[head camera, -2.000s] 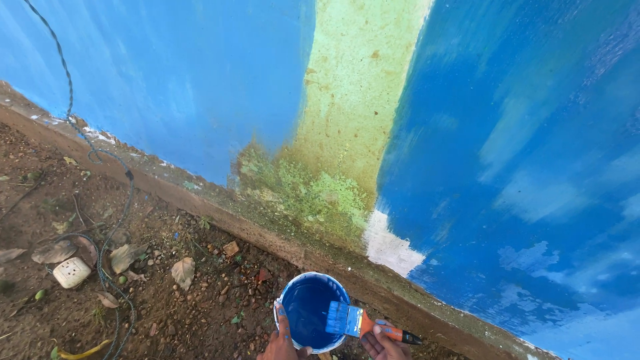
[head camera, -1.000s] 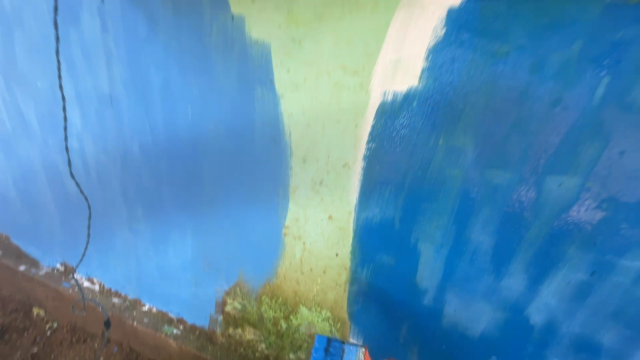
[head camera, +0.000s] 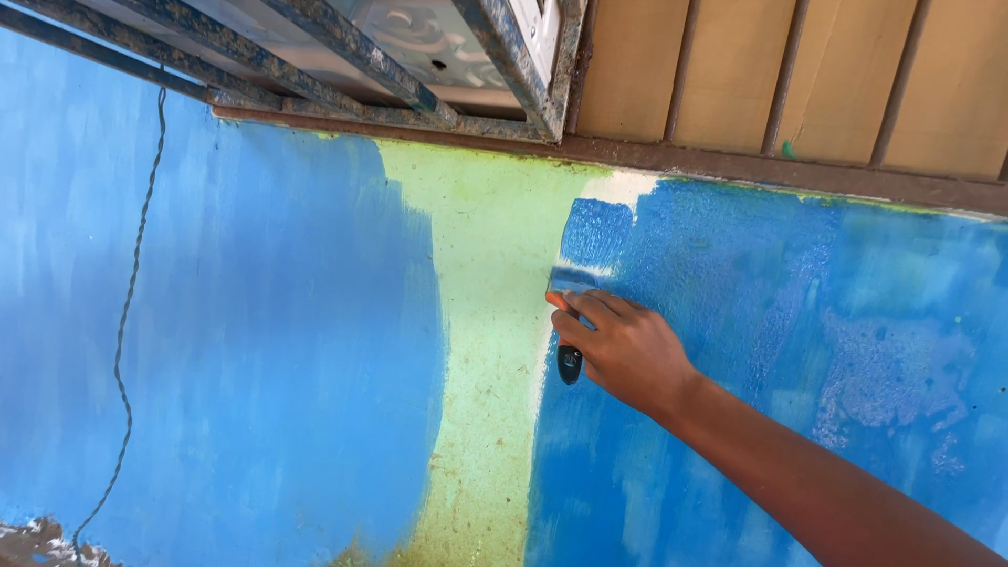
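Note:
My right hand is closed around a flat paintbrush, whose orange and black handle points down. Its blue bristles meet the wall at the border of a pale strip and the darker blue area. Just above the bristles is a wet-looking blue patch, with off-white wall showing around it. A light green unpainted strip runs down between lighter blue paint on the left and deeper blue paint on the right. My left hand and the paint container are out of view.
A weathered metal window grille juts out at the top, above the wall. Beside it are a brown frame ledge and tan panels with bars. A twisted cable hangs at the left. Rough ground shows at the lower left.
The view has swung up from the ground and paint container to the window ledge. My right hand and the brush, earlier over the container, are now at the upper wall. A blue patch now covers some off-white there.

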